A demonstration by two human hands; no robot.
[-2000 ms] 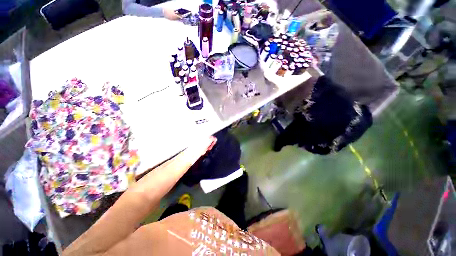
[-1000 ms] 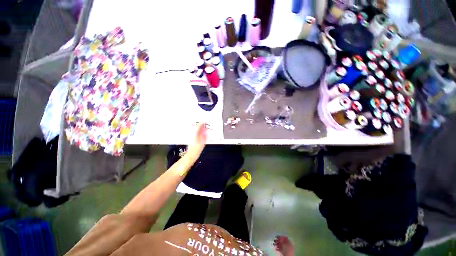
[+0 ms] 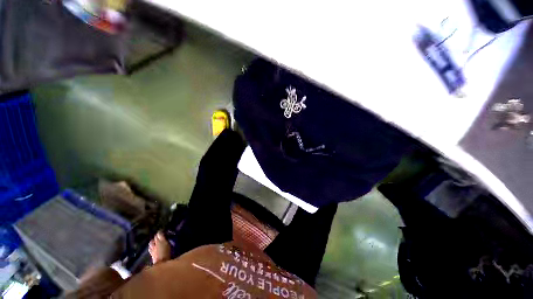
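A black garment with a white floral motif and a thin beaded line hangs at the white table's front edge, above my legs. A white strip shows under its lower edge. My left hand is low at the left beside my body, small, blurred and partly hidden, away from the garment; I cannot tell whether it holds anything. My right hand is not in view. A small dark and silver item, blurred, lies on the table.
The white table crosses the top right. A grey mat with small bits is at the right. Another black garment is at the lower right. Blue crates and a grey bin stand left. A stool is below me.
The view has turned down and closer to the black garment. My left hand has left the table edge and is now low beside my body. My right hand has gone out of view.
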